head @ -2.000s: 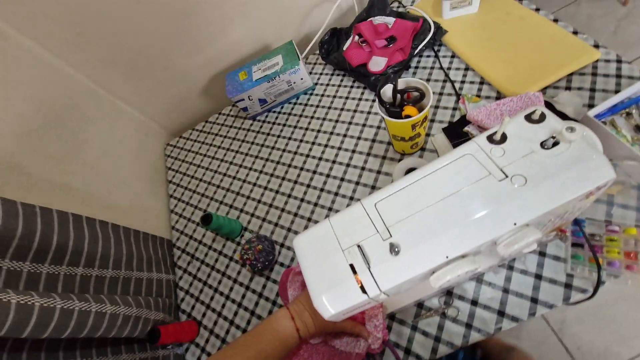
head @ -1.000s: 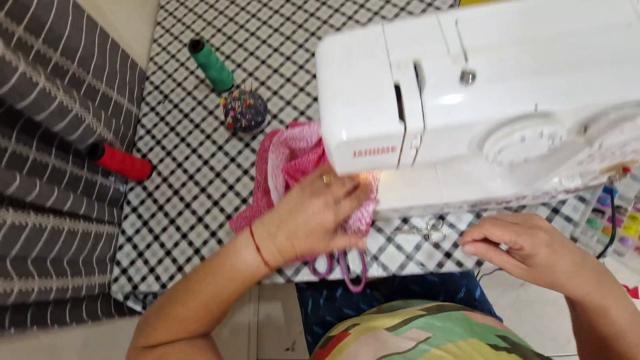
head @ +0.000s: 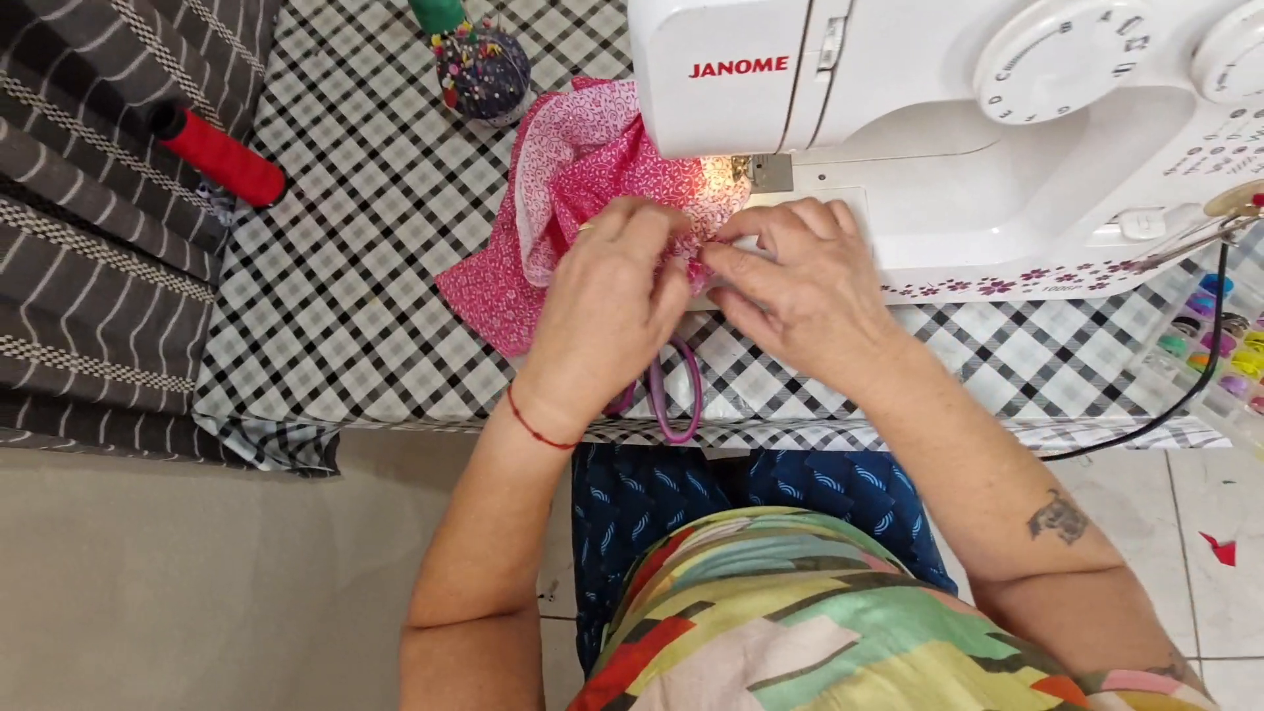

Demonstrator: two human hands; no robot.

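Pink patterned fabric [head: 592,178] lies bunched at the left end of a white Janome sewing machine [head: 889,89], one edge lit beside the presser foot [head: 741,168]. My left hand [head: 622,286] pinches the fabric's near edge between thumb and fingers. Close against it, my right hand [head: 800,276] rests over the machine's bed, its thumb and forefinger closed on the same edge. The fingertips nearly meet and partly hide the cloth between them. Purple-handled scissors [head: 699,390] lie below my left hand at the table's front edge, their blades hidden.
A dark pincushion full of pins [head: 484,74] stands behind the fabric, beside a green thread spool [head: 437,14]. A red thread spool [head: 222,156] lies at the left by a striped curtain [head: 109,217]. A compartment box of coloured bobbins [head: 1215,346] and a black cable [head: 1185,400] are at the right.
My right hand has moved left from beyond the small scissors to the fabric, next to my left hand. The view has moved closer to the machine's needle area.
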